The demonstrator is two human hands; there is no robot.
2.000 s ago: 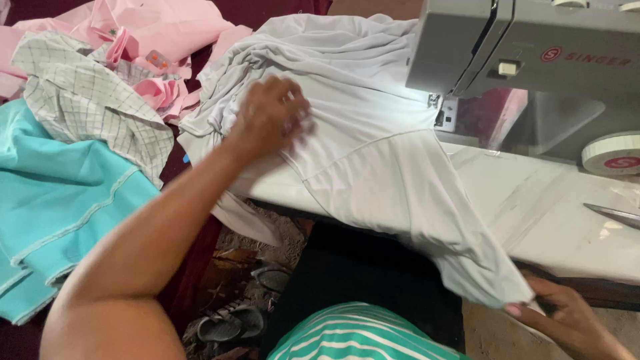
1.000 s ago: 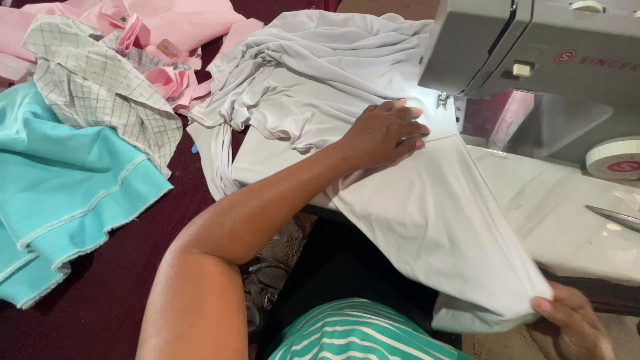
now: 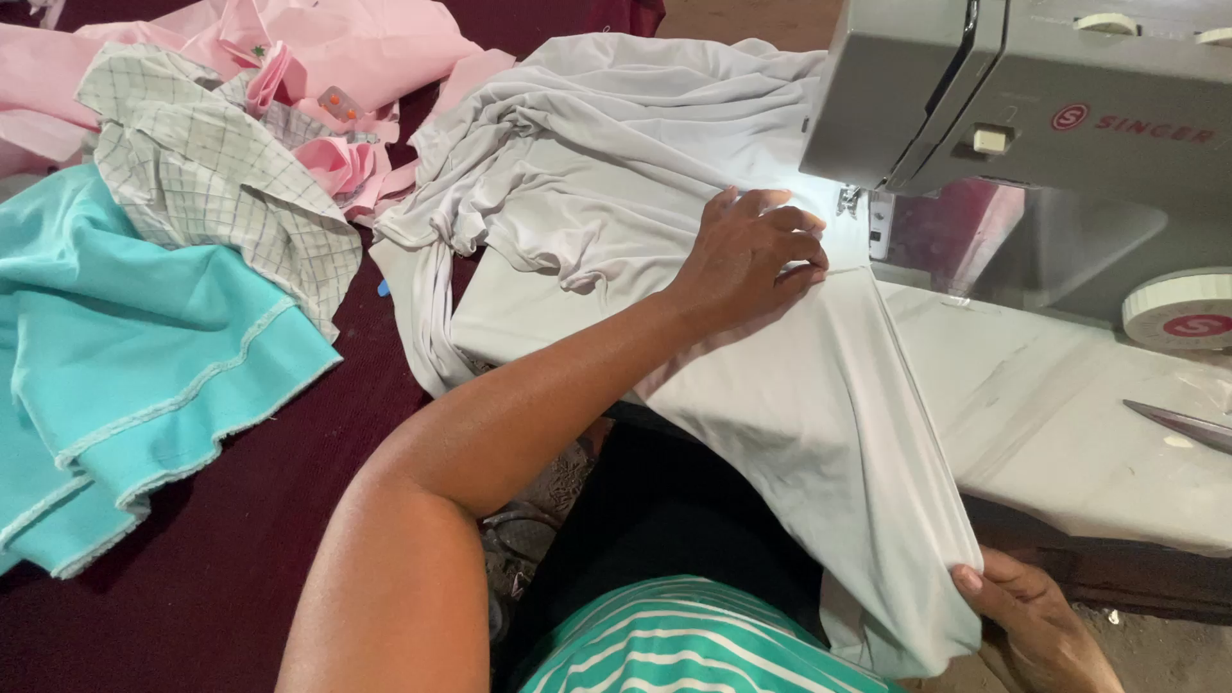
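Light grey fabric [image 3: 616, 125] lies bunched across the marble-patterned table and under the lit needle area of a Singer sewing machine [image 3: 962, 106]. My left hand [image 3: 756, 252] rests on it with bent, slightly spread fingers, just left of and below the presser foot [image 3: 849, 199]. Part of the cloth hangs over the table's front edge toward my lap. At lower right, my right hand [image 3: 1025, 611] pinches the hanging cloth's edge between thumb and fingers and holds it drawn out.
Turquoise fabric [image 3: 164, 337], checked cloth [image 3: 212, 164] and pink fabric [image 3: 356, 48] lie on a dark red cloth [image 3: 241, 520] at left. A pointed metal blade [image 3: 1179, 423] lies at the right of the marble-patterned tabletop [image 3: 1020, 404], below the handwheel-like white dial [image 3: 1179, 308].
My left hand has moved right across the grey fabric, close to the presser foot. My right hand keeps its hold on the cloth's edge. The view has shifted a little.
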